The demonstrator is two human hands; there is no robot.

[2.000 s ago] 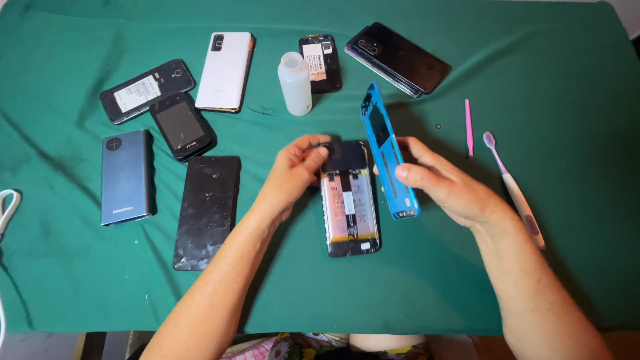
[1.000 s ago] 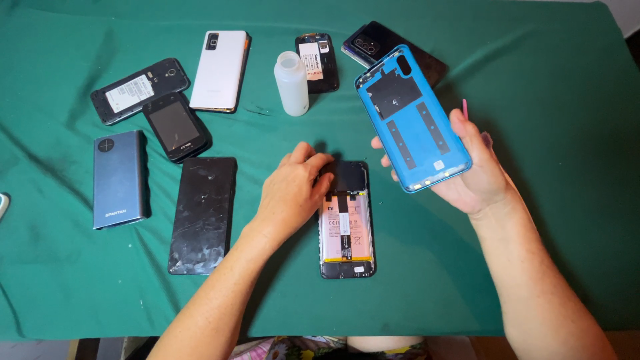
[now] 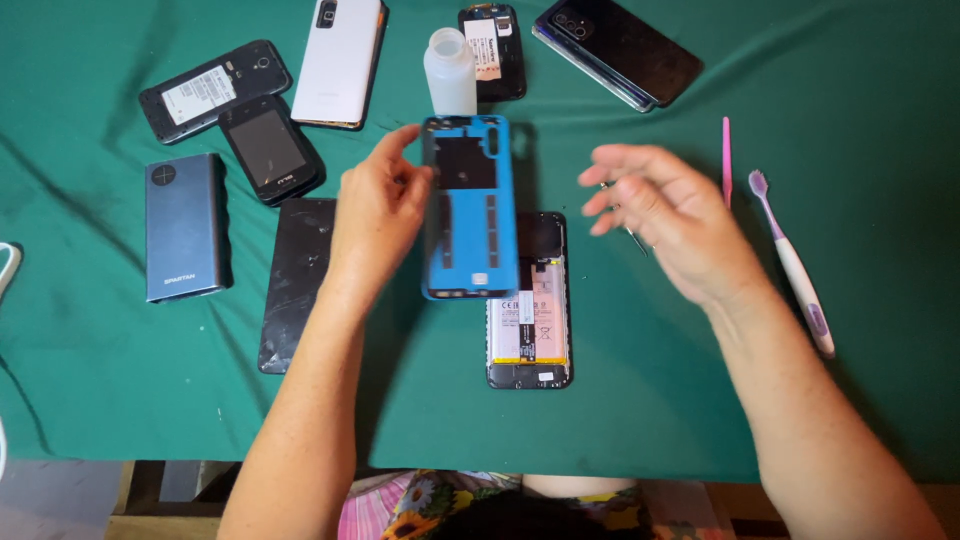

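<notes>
My left hand (image 3: 382, 214) grips the left edge of a blue phone back cover (image 3: 471, 217), whose inner side, with black patches, faces the camera. The cover hangs above the opened phone body (image 3: 551, 322), hiding its upper left part. Below the cover, the phone's battery and a black flex cable show. My right hand (image 3: 660, 210) is raised to the right of the phone, fingers apart and holding nothing. Partly behind its fingers lies a thin metal tool (image 3: 636, 241), perhaps a screwdriver or tweezers.
A white plastic bottle (image 3: 452, 75) stands behind the cover, near an opened phone (image 3: 510, 60). A white phone (image 3: 337, 64), a blue power bank (image 3: 184, 232) and several dark phones lie left. Stacked phones (image 3: 630, 49) lie back right; a pink stick (image 3: 726, 157) and a toothbrush (image 3: 795, 277) lie right.
The blue cover has passed from my right hand to my left hand and moved left, over the opened phone. My right hand has let go of it. My left hand has left the phone body.
</notes>
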